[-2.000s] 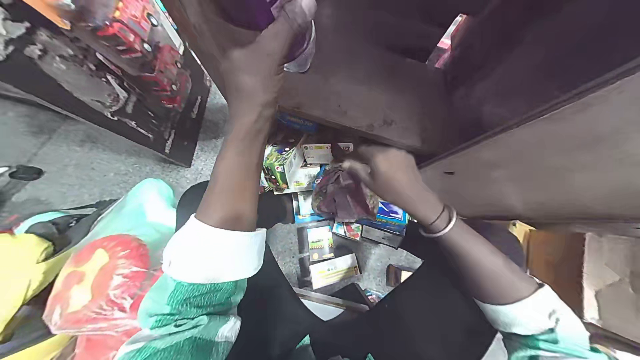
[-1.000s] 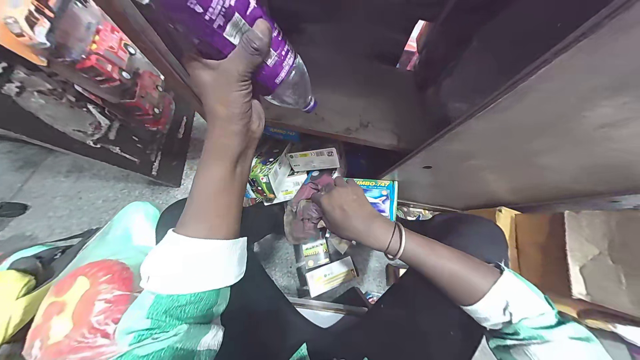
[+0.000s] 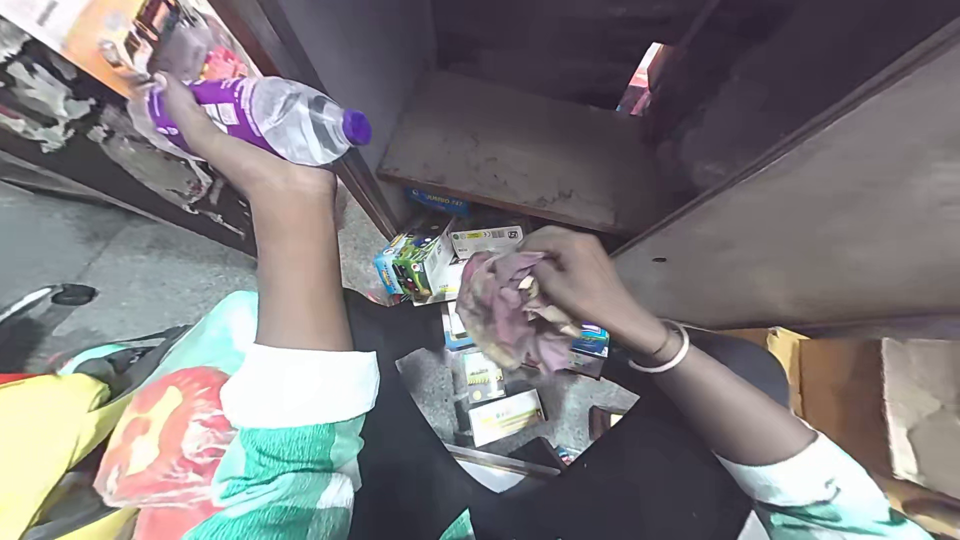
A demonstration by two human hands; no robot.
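My left hand (image 3: 225,150) grips a clear plastic bottle (image 3: 292,120) with a purple label and purple cap, held tilted on its side at the upper left, beside the cabinet's opening. A crumpled, stained pinkish cloth (image 3: 517,307) hangs from my right hand (image 3: 577,277), in front of the cabinet's lower edge. Below and behind the cloth lie small cardboard boxes, among them a green and blue printed box (image 3: 412,266), a white box (image 3: 486,240) and a white and yellow box (image 3: 506,417). The bottom shelf (image 3: 510,150) of the cabinet shows dark marks.
The cabinet's side panel or door (image 3: 810,225) stands at the right. An open cardboard carton (image 3: 840,405) sits at the lower right. Plastic-wrapped red goods (image 3: 169,435) and a yellow bag (image 3: 45,427) lie at the lower left. Another panel with colourful packages leans across the upper left.
My left hand has swung the bottle outward to the left, away from the cabinet front. My right hand has lifted the cloth off the boxes. The view has shifted, showing more of the shelf.
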